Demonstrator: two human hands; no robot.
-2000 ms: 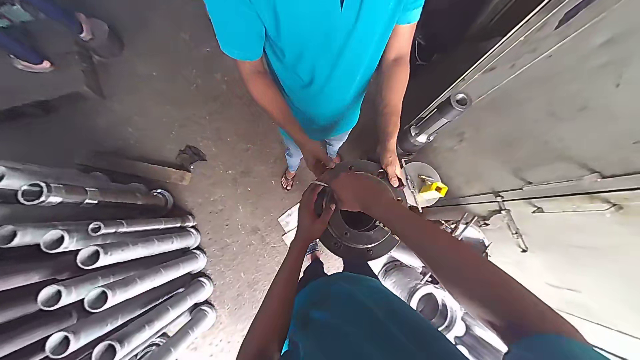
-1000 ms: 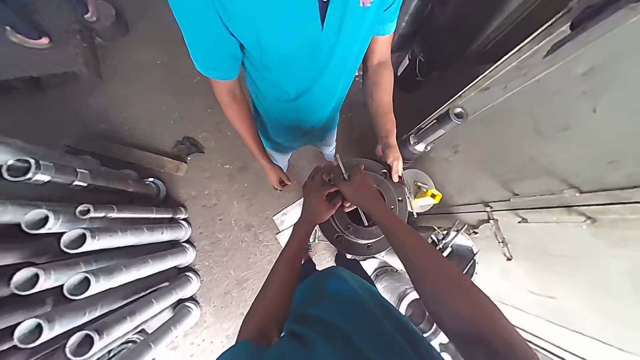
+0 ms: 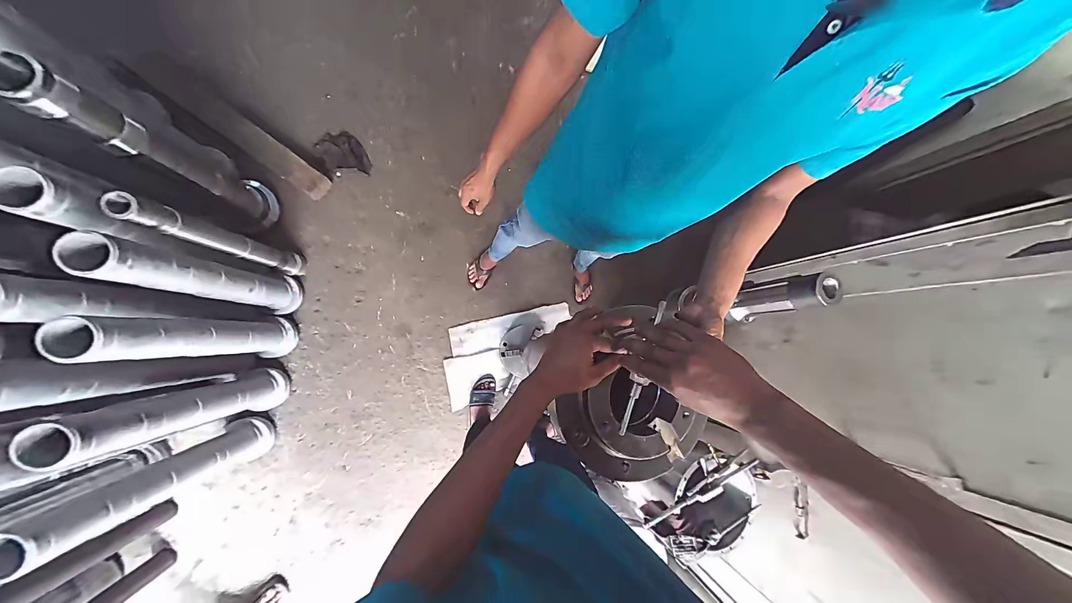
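Note:
A round metal flange (image 3: 586, 427) with bolt holes and a wide central opening lies below my hands. A thin metal rod with a sleeve (image 3: 630, 406), perhaps a measuring tool, slants across the opening, its upper part under my fingers. My left hand (image 3: 578, 356) reaches over the left side of the opening, fingers bent at the rod's upper part. My right hand (image 3: 691, 368) lies over that same part from the right, fingers curled; its fingertips are partly hidden. A co-worker's hand (image 3: 702, 318) touches the flange's far right edge, beside my right hand.
Several metal tubes (image 3: 167, 335) lie stacked at the left. The co-worker (image 3: 670, 151) stands across the flange. A metal cylinder (image 3: 783, 297) is beside the large metal panel (image 3: 946, 368) at the right. Rods and tools rest in a round container (image 3: 712, 511) nearby. A flat board (image 3: 477, 335) is on the floor.
The co-worker's other hand, by the flange two seconds ago, now hangs away from it. My hands remain over the flange with the rod. The view has shifted.

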